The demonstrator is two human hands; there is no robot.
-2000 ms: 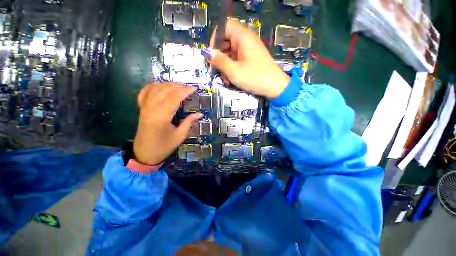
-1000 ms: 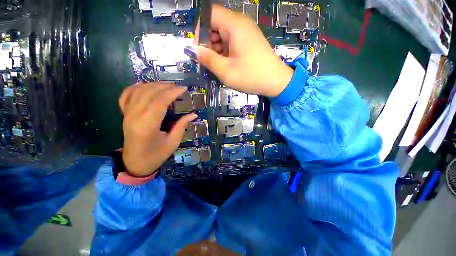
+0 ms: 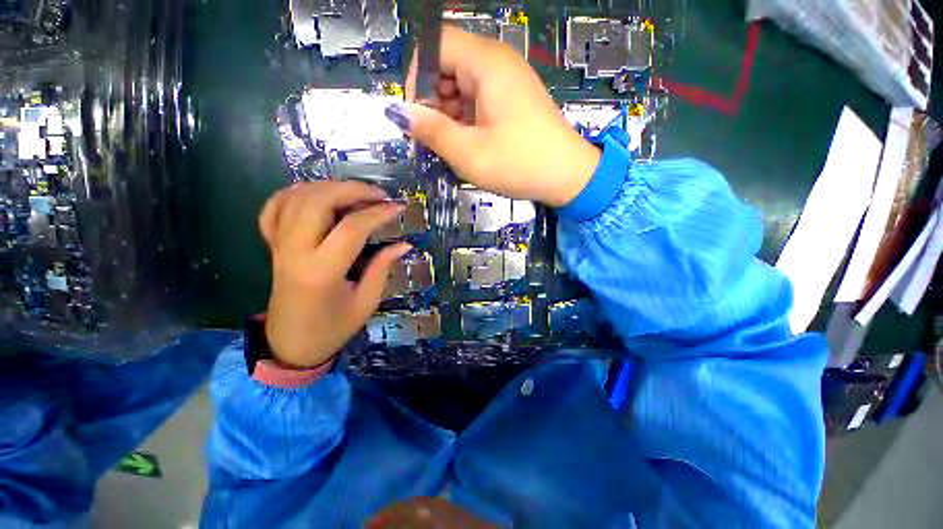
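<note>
Circuit boards with silver shielding cans (image 3: 488, 266) lie in rows in a clear blister tray (image 3: 445, 217) in front of me. One shield at the left column (image 3: 346, 119) glares white. My right hand (image 3: 496, 119) is over the middle of the tray, thumb and fingers closed on dark tweezers (image 3: 428, 62), whose tips cannot be made out. My left hand (image 3: 326, 258) is over the tray's left side, fingers curved and apart, holding nothing visible. It partly hides the left-column boards.
Stacked trays with boards (image 3: 47, 207) stand at the left. A green mat (image 3: 222, 196) has red lines. A bagged sticker sheet pack (image 3: 863, 41) is at the far right, with white liners (image 3: 832, 217) and brown sheets nearer. A fan's edge shows low right.
From two seconds ago, the view has shifted, bringing the tray slightly left. Since one second ago, my left hand has moved slightly right and its fingers have changed pose. The right hand keeps its grip.
</note>
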